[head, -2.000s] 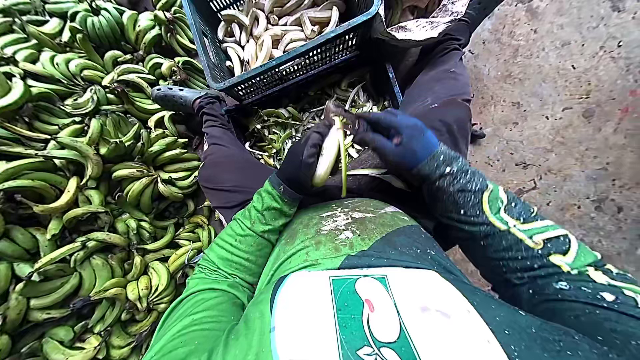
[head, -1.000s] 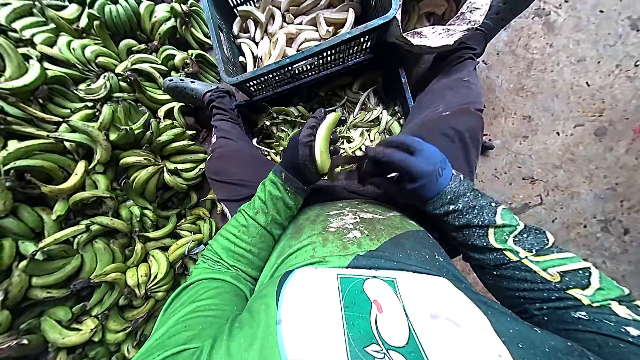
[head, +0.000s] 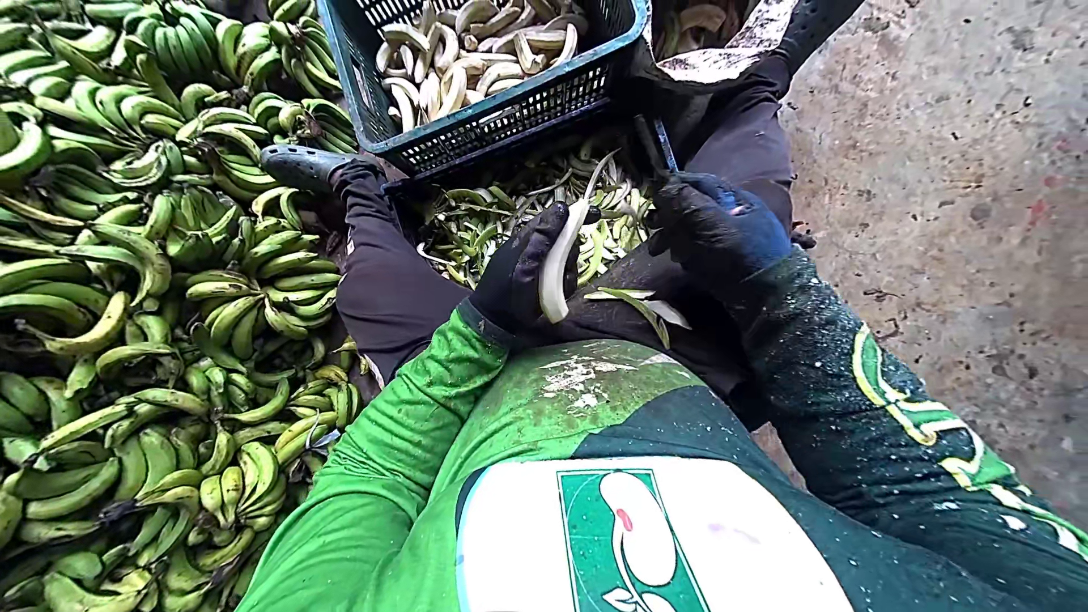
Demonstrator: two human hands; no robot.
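My left hand [head: 523, 276], in a dark glove, holds a partly peeled plantain [head: 559, 263] upright, with a pale strip at its top end. To its right, my right hand [head: 722, 225] wears a blue and black glove, its fingers curled; a dark narrow thing rises above them, and whether the hand grips it I cannot tell. Strips of green peel [head: 637, 306] lie on my lap between the hands. Just beyond the hands, loose peels [head: 476, 223] fill a dark container between my legs.
A dark green plastic crate [head: 510, 106] of peeled plantains [head: 455, 64] stands ahead, above the peels. Bunches of green plantains [head: 170, 297] cover the left side. A concrete floor [head: 943, 195] lies to the right. My clog [head: 302, 166] is beside the crate.
The fruit in my left hand showed green skin one second ago and now shows a pale peeled surface. My right hand has moved up and away from my lap. Peel strips now show on my lap.
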